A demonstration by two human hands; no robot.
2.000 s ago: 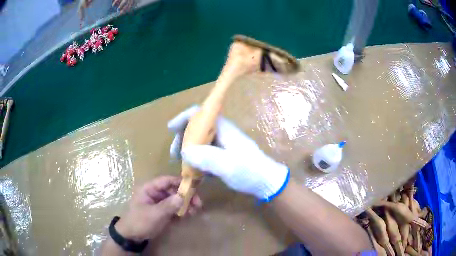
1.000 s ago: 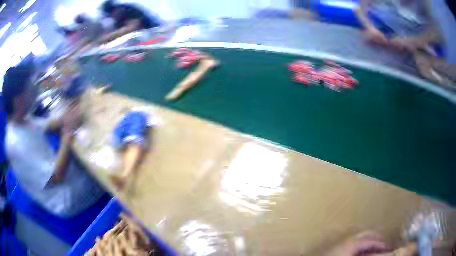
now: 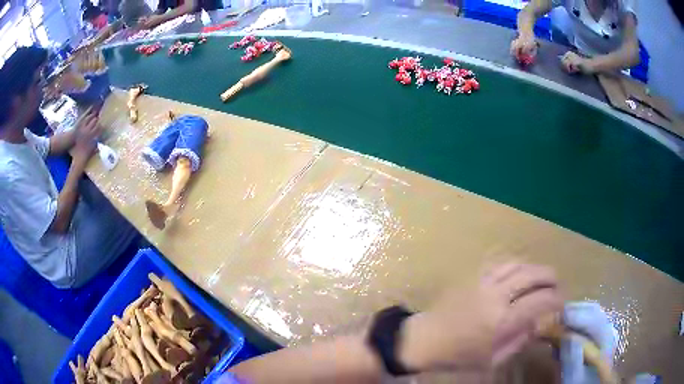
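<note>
My left hand (image 3: 517,307), bare with a black wristband, is at the lower right, blurred, fingers bent beside a tan figurine leg (image 3: 596,361). Its grip on the leg is unclear. My right hand (image 3: 589,330), in a white glove, is closed around the leg, partly hidden and close to the bottom edge. The leg's far end is cut off or blurred. A blue trouser piece (image 3: 191,137) with pale fuzzy cuffs lies on the table at the left, a tan leg with its foot (image 3: 176,184) sticking out of one cuff.
A blue crate (image 3: 120,281) heaped with tan legs stands at the lower left. The green belt (image 3: 337,105) carries red parts (image 3: 435,75) and a loose tan leg (image 3: 255,73). A seated person (image 3: 37,187) is at the left, with a white bottle (image 3: 107,155). Another person's arms show across the belt.
The view has swung left, bringing the trouser piece, crate and neighbour into sight. My hands now appear at the lower right; in the last second more of the left forearm has come into view.
</note>
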